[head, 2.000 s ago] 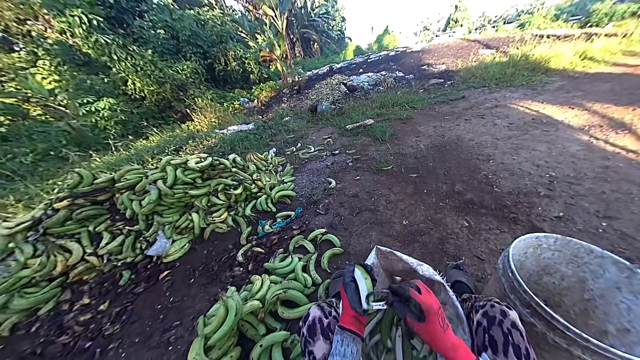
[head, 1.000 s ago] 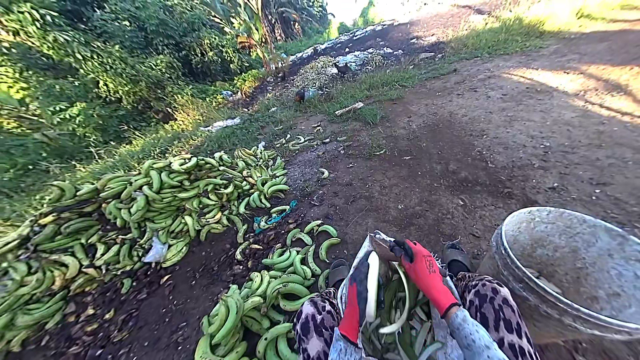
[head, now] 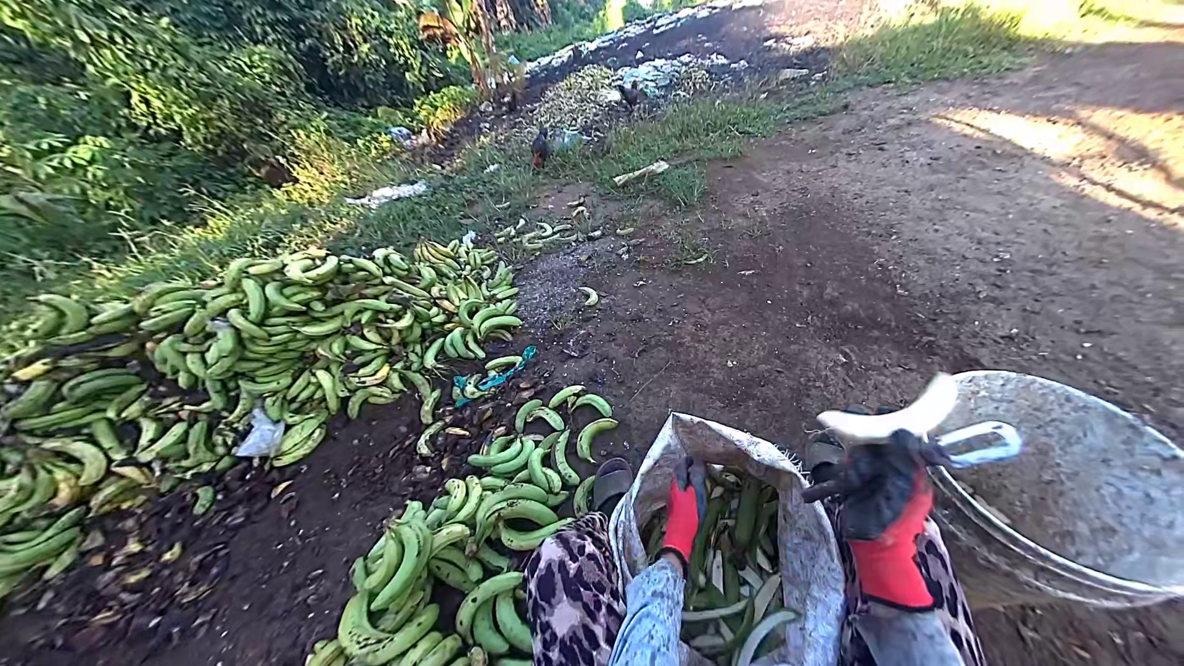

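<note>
My right hand (head: 883, 499), in a red and black glove, holds a peeled pale plantain (head: 893, 416) and a peeler-like tool with a looped end (head: 982, 444) over the near rim of a large whitish bucket (head: 1064, 388). My left hand (head: 684, 509), gloved alike, reaches into an open white woven sack (head: 803, 536) between my knees; whether it grips anything is unclear, as its fingers are partly hidden. Strips of green peel (head: 758, 601) lie in the sack. Green plantains (head: 407, 564) are heaped beside my left knee.
A bigger heap of green plantains (head: 277, 324) spreads at the left, with a teal strip (head: 499, 372) near its edge. Dark birds, one a chicken-like bird (head: 540, 148), stand farther off by the grass. Bare soil (head: 786, 277) runs ahead; bushes (head: 185, 111) border the left.
My hands were together over the sack a second ago. The right has moved right to the bucket with the peeled plantain, while the left has gone down into the sack.
</note>
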